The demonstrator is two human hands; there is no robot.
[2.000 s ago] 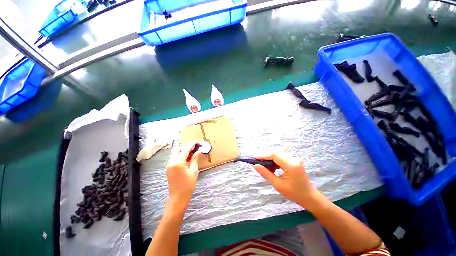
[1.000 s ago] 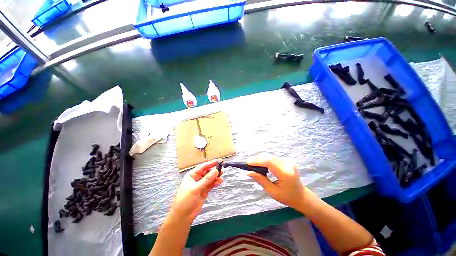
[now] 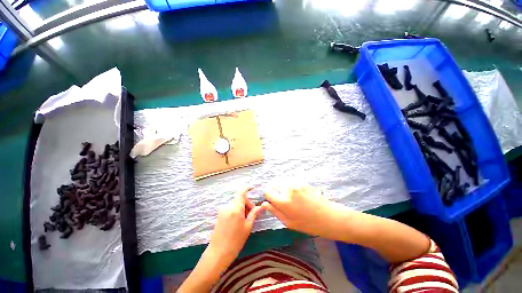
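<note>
My left hand (image 3: 236,220) and my right hand (image 3: 295,209) meet fingertip to fingertip over the front of the white sheet. A small bit of dark part (image 3: 258,202) shows between them; the rest is hidden by my fingers. Behind my hands lies the tan cardboard pad (image 3: 243,140) with a dark glue streak and a round white glue dish (image 3: 222,146). Small dark parts (image 3: 86,191) are heaped in the lined tray at left. Long black parts (image 3: 441,129) lie in the blue bin at right.
Two white glue bottles (image 3: 208,88) stand behind the pad. A crumpled cloth (image 3: 153,142) lies beside the black-rimmed tray (image 3: 129,189). Two long black parts (image 3: 343,102) lie on the sheet near the blue bin (image 3: 395,143). Another black part (image 3: 344,48) lies on the green bench.
The small dark part went from the glue dish to the long black part in my right hand. Both hands have come together nearer my body. The view has shifted.
</note>
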